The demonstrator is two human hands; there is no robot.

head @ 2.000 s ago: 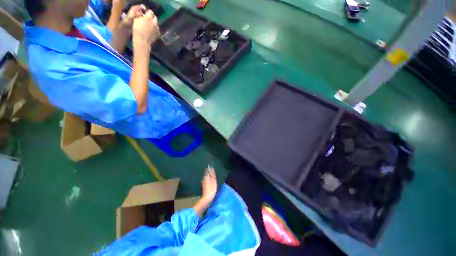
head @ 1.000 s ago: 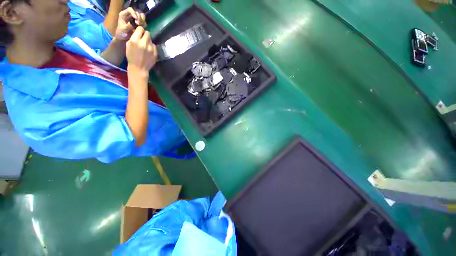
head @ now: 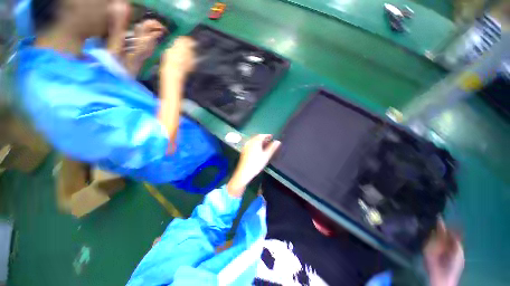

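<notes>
A black divided parts tray (head: 321, 148) lies on the green bench in front of me. Its left compartment is bare; its right one is heaped with black plastic parts (head: 405, 187), a few pale pieces among them. My left hand (head: 254, 162) is at the tray's left corner, fingers bent against the rim and seemingly gripping it. My right hand (head: 443, 257) is at the tray's near right corner, strongly blurred; its fingers and any hold are unclear.
A coworker in light blue (head: 100, 111) works at the left over another parts tray (head: 223, 70). A blue stool (head: 207, 176) and an open carton (head: 86, 192) are below. A metal post (head: 447, 92) stands beyond my tray. An orange item (head: 217, 10) lies on the bench.
Both my hands have come into view at opposite ends of my tray; a second ago neither showed. The view has swung, bringing the whole tray back into the picture.
</notes>
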